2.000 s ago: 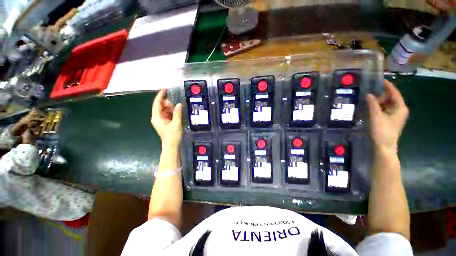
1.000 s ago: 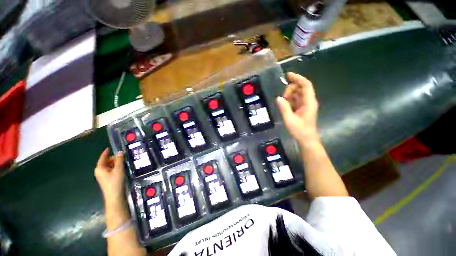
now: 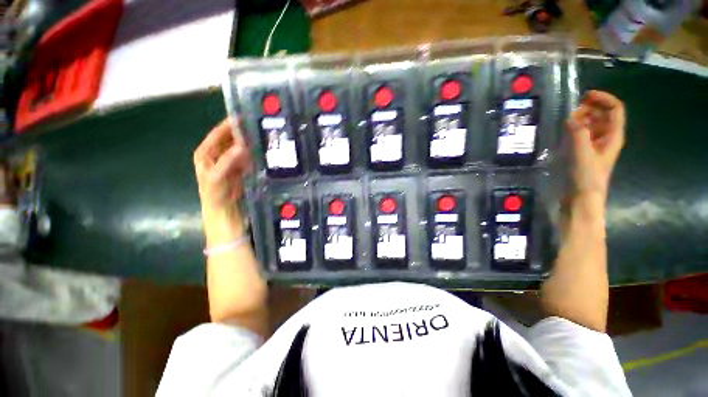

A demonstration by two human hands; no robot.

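A clear plastic phone tray [image 3: 405, 177] spans the middle of the view. It has two rows of five pockets, each with a black phone lying face down, such as this phone [image 3: 386, 136]. Each phone back shows a red round spot near the top and a white label below. My left hand [image 3: 223, 167] holds the tray's left edge. My right hand [image 3: 596, 143] holds its right edge, fingertips at the rim. Whether the tray touches the bench cannot be told.
The dark green bench mat [image 3: 147, 186] extends to both sides. A red plastic bin [image 3: 70, 62] and a white board [image 3: 167, 58] are at the back left. A brown board [image 3: 404, 25] and a bottle [image 3: 640, 27] are beyond the tray. Part of another person's sleeve [image 3: 54, 291] shows at the left.
The camera view has swung back, so the tray now appears level instead of tilted and nearer the picture's middle. The red bin is more in view. Both hands still hold the tray.
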